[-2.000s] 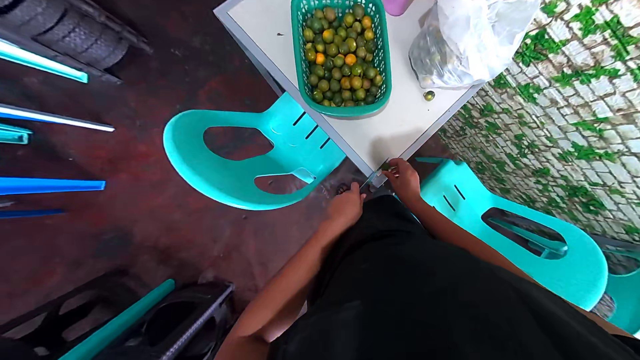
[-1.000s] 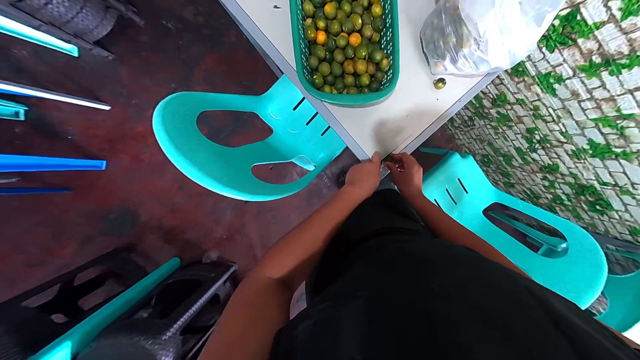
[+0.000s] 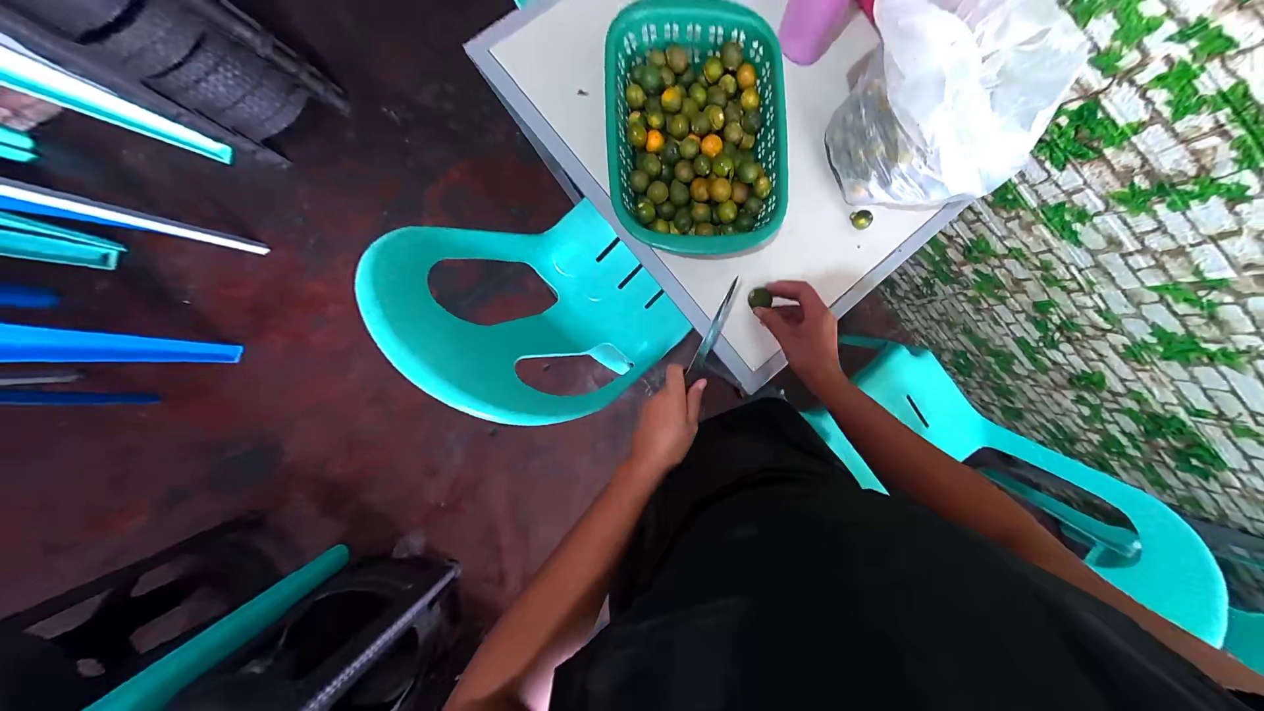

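My left hand [image 3: 668, 420] grips a knife [image 3: 713, 331] just off the table corner, its blade reaching over the white tabletop [image 3: 726, 281]. Between the fingertips of my right hand [image 3: 805, 326] is a small dark green citrus fruit [image 3: 759, 298], held over the table near the knife tip. A green plastic basket [image 3: 617, 193] full of small green and orange citrus fruits [image 3: 696, 148] stands on the table beyond both hands. One loose fruit [image 3: 861, 219] lies beside a translucent plastic bag [image 3: 948, 118], which has fruit-like items inside.
Turquoise plastic chairs stand on both sides of the corner, one at left [image 3: 474, 346] and one at right [image 3: 1037, 464]. A pink container [image 3: 815, 30] is at the table's far side. Tires [image 3: 207, 69] and blue and turquoise furniture parts are at far left. A stone-patterned surface [image 3: 1116, 296] lies at right.
My hands were together at the table corner and are now apart. The right hand has moved over the tabletop with a fruit. The knife blade now shows clearly in my left hand.
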